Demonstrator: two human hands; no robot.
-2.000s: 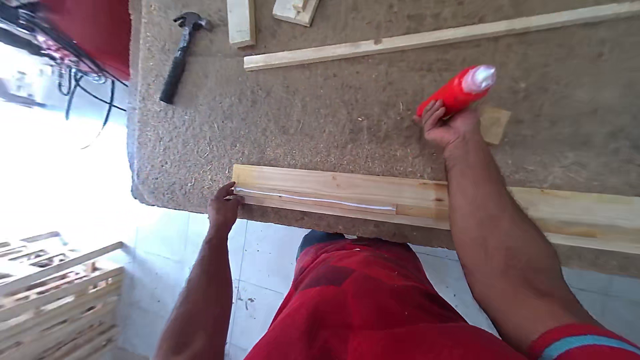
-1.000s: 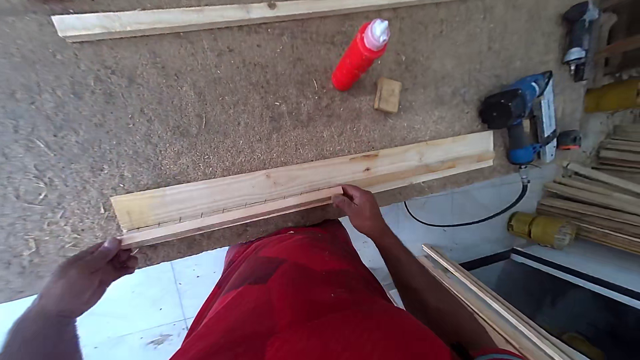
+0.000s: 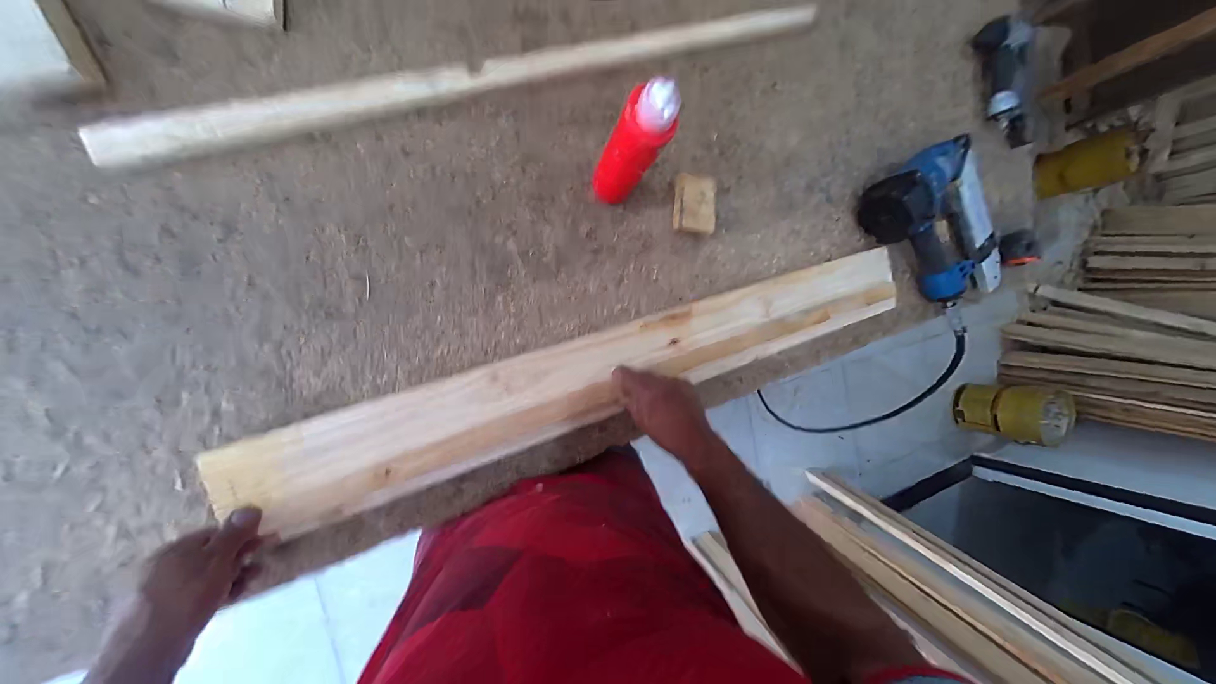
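Observation:
A long pale wooden board [image 3: 532, 370] lies along the near edge of the worktable, with a narrower wooden strip [image 3: 532, 427] along its near side. My left hand [image 3: 204, 570] grips the left end, thumb on top and fingers at the near edge. Around the near edge at mid-length, my right hand [image 3: 660, 404] holds the strip. A red bottle with a white cap [image 3: 635, 142] stands beyond the board, beside a small wooden block [image 3: 694, 203]. The blue pneumatic nailer [image 3: 926, 214] lies past the board's right end.
A wooden batten [image 3: 418, 90] crosses the far part of the brown tabletop [image 3: 313, 304]. Another air tool [image 3: 1007, 76] lies at the far right. The nailer's black hose [image 3: 855, 427] hangs over the edge. Stacked slats [image 3: 1111, 361] and a yellow cylinder [image 3: 1015, 414] are at right.
The red bottle, in my right hand two seconds ago, stands on the table. The strip now lies along the board, where a line of white glue showed earlier. The view has shifted right.

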